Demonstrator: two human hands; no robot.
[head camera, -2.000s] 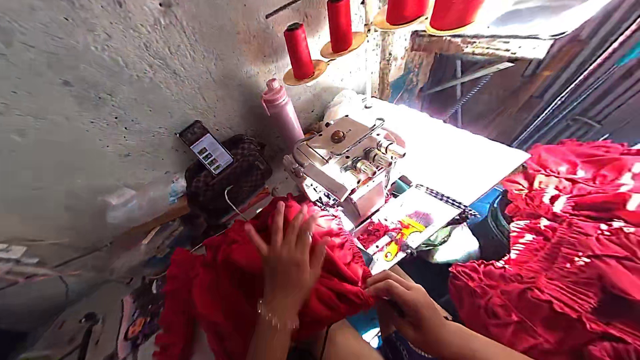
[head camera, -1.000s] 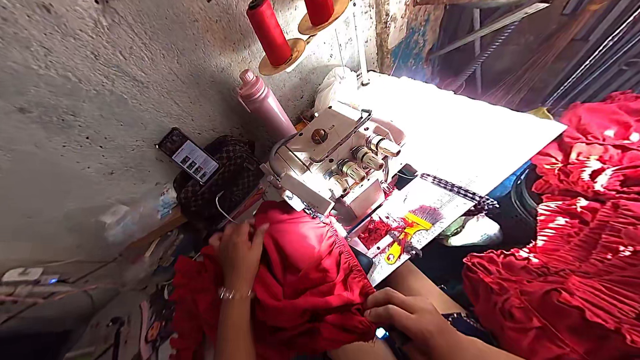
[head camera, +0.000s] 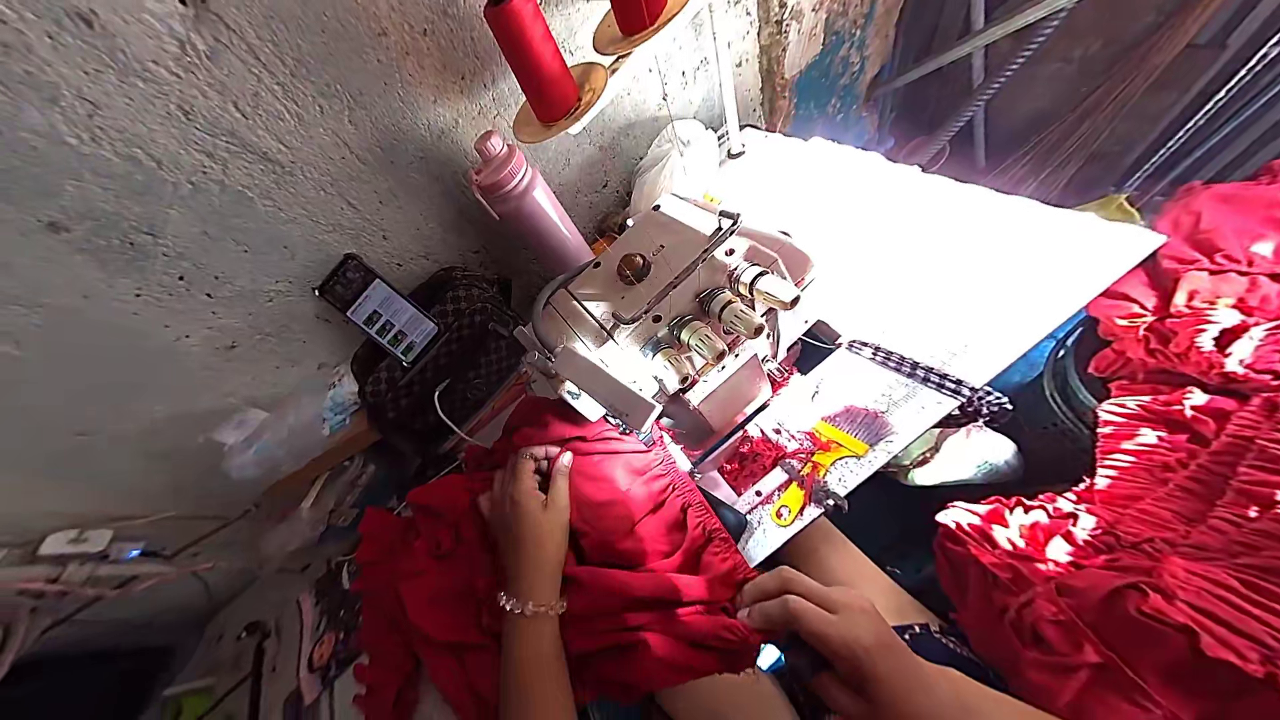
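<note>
Red gathered fabric (head camera: 640, 510) runs from under the front of an overlock sewing machine (head camera: 670, 300) down over the person's lap. My left hand (head camera: 532, 500), with a beaded bracelet at the wrist, grips a fold of it just left of and below the machine's presser area, fingers curled. At the fabric's lower right edge, my right hand (head camera: 810, 620) holds the hem between thumb and fingers; part of that hand is in shade. A yellow-handled brush (head camera: 820, 465) lies on the machine table (head camera: 900, 260) beside red thread scraps (head camera: 750, 460).
Red thread cones (head camera: 535, 60) stand above a pink bottle (head camera: 530, 205) by the wall. A phone (head camera: 380, 308) rests against a dark patterned bag (head camera: 440, 370). A checked cloth strip (head camera: 920, 375) hangs at the table edge. More red gathered fabric (head camera: 1150, 500) is heaped at the right.
My left hand, spread on top of the fabric two seconds ago, has moved to its left side and curled into it. The fabric now lies flatter below the machine. The view has come nearer.
</note>
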